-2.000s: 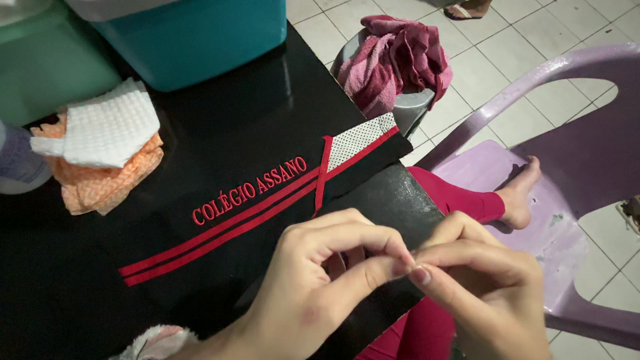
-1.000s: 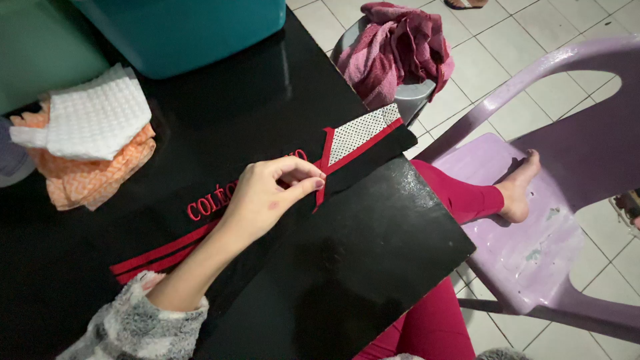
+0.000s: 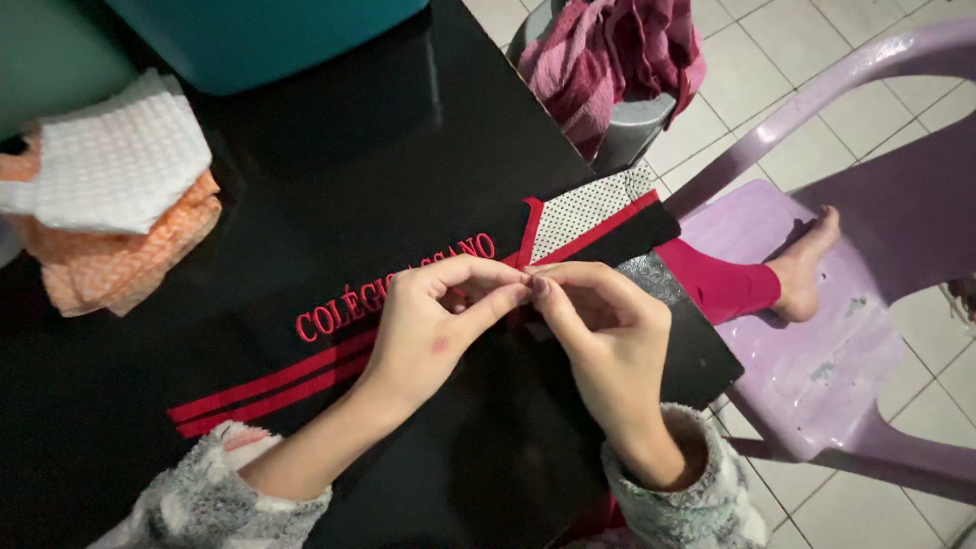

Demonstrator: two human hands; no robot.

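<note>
A black cloth garment piece with red stripes, red embroidered lettering and a white dotted insert (image 3: 583,210) lies on the glossy black table (image 3: 305,145). Over its lower edge, near the red trim (image 3: 531,229), my left hand (image 3: 438,328) has thumb and forefinger pinched together. My right hand (image 3: 610,328) meets it fingertip to fingertip, thumb and forefinger also pinched. Whatever lies between the fingertips is too small or hidden to make out. Both hands cover part of the lettering and stripes.
A white textured cloth (image 3: 122,160) lies on a folded orange patterned cloth (image 3: 137,267) at the left. Behind stands a teal plastic bin (image 3: 267,38). Past the table's right edge are a grey bucket (image 3: 637,126) with a pink towel (image 3: 587,69) and a lilac plastic chair (image 3: 808,381) bearing a bare foot (image 3: 801,274).
My right hand, out of view one second ago, has come back and meets my left. My left hand has moved off the red trim it was touching then.
</note>
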